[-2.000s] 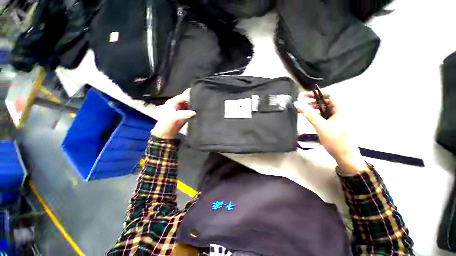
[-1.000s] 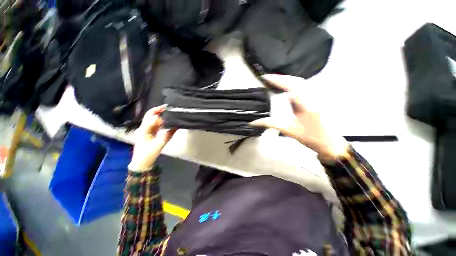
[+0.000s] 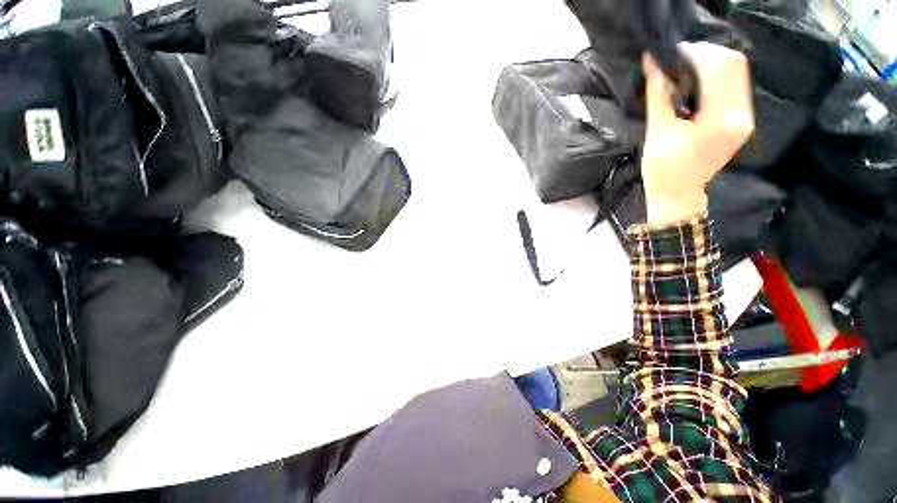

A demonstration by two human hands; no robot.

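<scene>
My right hand [image 3: 696, 123] is at the upper right, over the pile of black bags, with its fingers closed on a dark, blurred black pouch [image 3: 629, 29]. The pouch reaches the picture's top edge, so its far end is cut off. A dark loop shows between thumb and fingers; I cannot tell whether it is the snips or a strap. A boxy grey-black pouch [image 3: 556, 128] lies on the white table just left of my hand. My left hand is not in view.
Backpacks [image 3: 108, 344] lie at the left, one with a pale label. A dark grey bag [image 3: 329, 177] lies left of centre. A short black strip [image 3: 529, 246] lies on the white tabletop [image 3: 393, 324]. More black bags [image 3: 762, 211] and a red frame [image 3: 802, 319] are at right.
The view has swung to the right. My right hand has moved from in front of the apron to the pile at right with a black pouch. My left hand has left the picture.
</scene>
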